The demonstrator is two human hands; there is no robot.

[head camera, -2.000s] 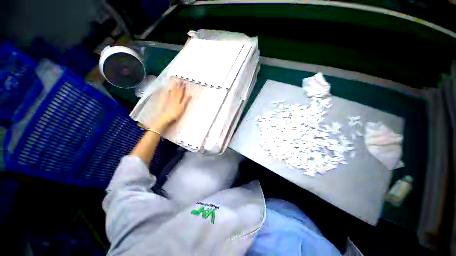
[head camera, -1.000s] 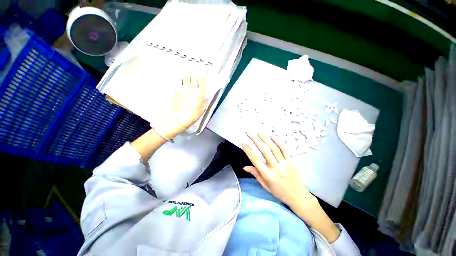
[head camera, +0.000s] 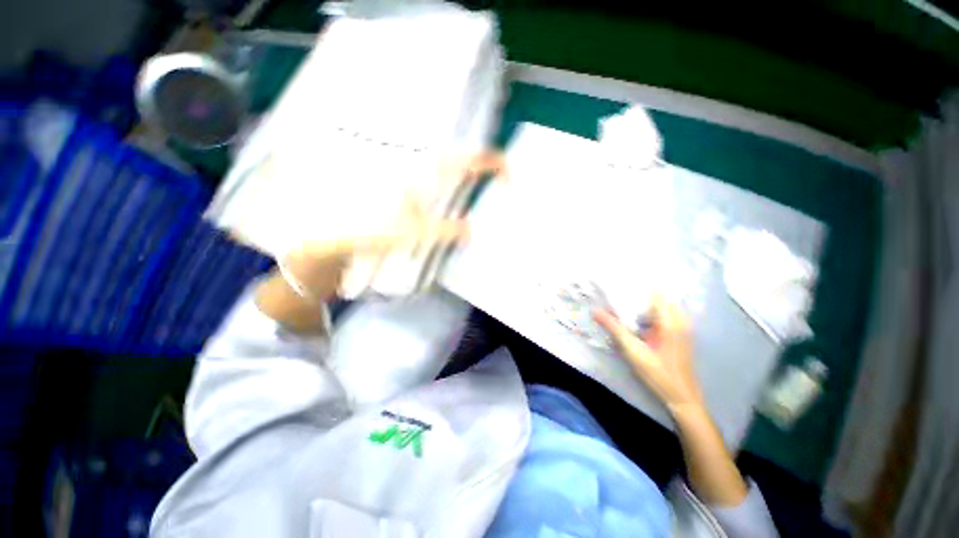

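The frame is blurred by motion. A thick stack of white sheets [head camera: 389, 95] lies at the left, with a dotted row across its top face. My left hand [head camera: 405, 229] lies over the stack's lower right part, fingers reaching its right edge; whether it grips sheets is unclear. Small white pieces [head camera: 576, 305] lie on a pale board [head camera: 783, 226], mostly washed out by glare. My right hand [head camera: 660, 352] is over the board's near part by these pieces, thumb apart from the bent fingers; blur hides whether it holds a piece.
A white wad [head camera: 631, 137] is at the board's far edge and a crumpled white cloth [head camera: 768, 278] at its right. A small bottle [head camera: 794, 392] stands or lies beyond the right edge. Blue crates [head camera: 100, 242] and a round fan [head camera: 192, 100] are left; sheet stacks [head camera: 915, 315] are far right.
My right hand came into view and moved rightward over the pieces, its fingers now bent. My left hand went from flat on the stack to its right edge.
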